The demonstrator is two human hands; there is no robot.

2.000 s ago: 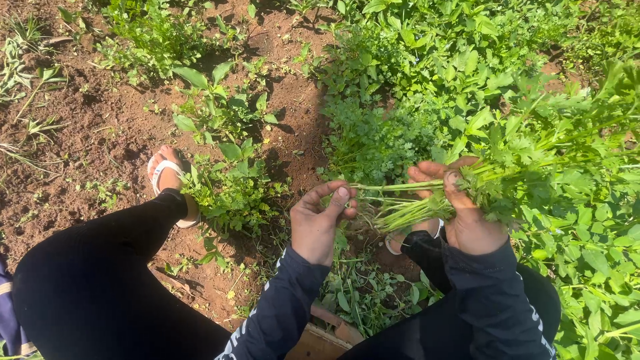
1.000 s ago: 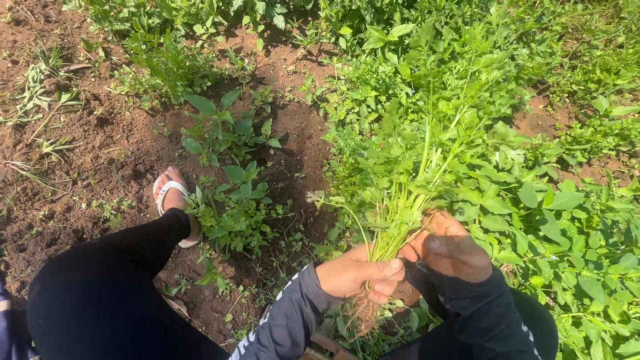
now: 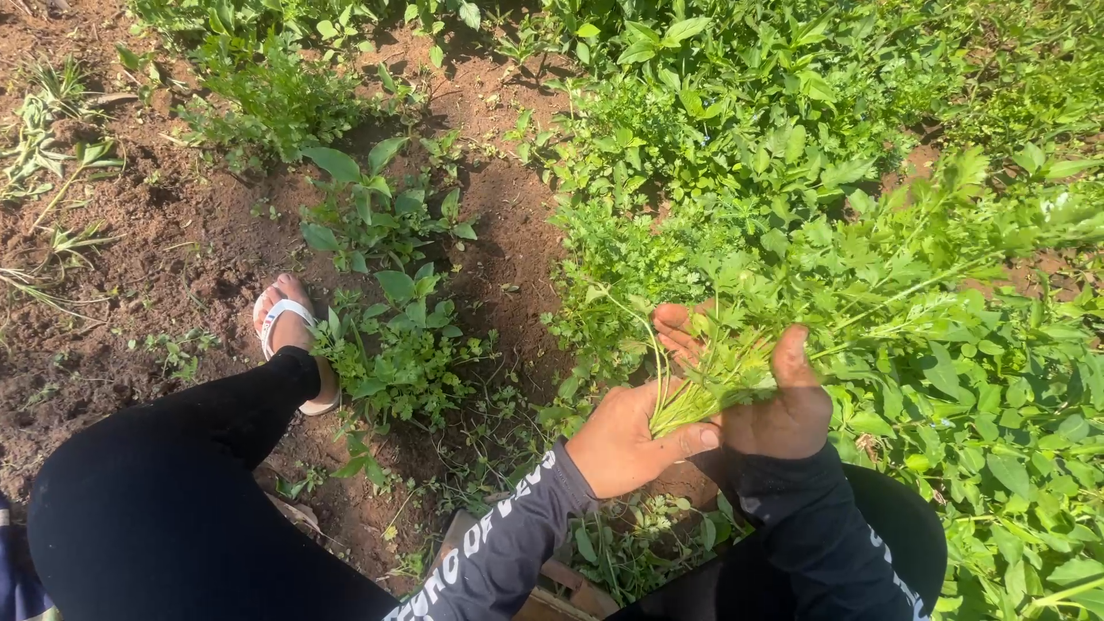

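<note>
A leafy green bunch of herbs (image 3: 733,371), like cilantro or parsley, lies between my hands with its leaves pointing up and to the right. My left hand (image 3: 634,440) grips the lower stems between thumb and fingers. Palm up under the leaves, my right hand (image 3: 772,405) has its thumb raised and its fingers apart, cradling the bunch. One thin stem curves away to the left of the rest. The roots are hidden by my left hand.
Dense green plants (image 3: 992,448) grow on the right. Smaller plants (image 3: 405,345) stand in brown soil (image 3: 509,259) near my sandalled foot (image 3: 289,323). Below my left sleeve is part of a wooden object (image 3: 561,595). Uprooted weeds (image 3: 52,164) lie at the far left.
The bunch was upright with roots showing below my left hand; now it leans to the right. My right hand has opened out under the leaves.
</note>
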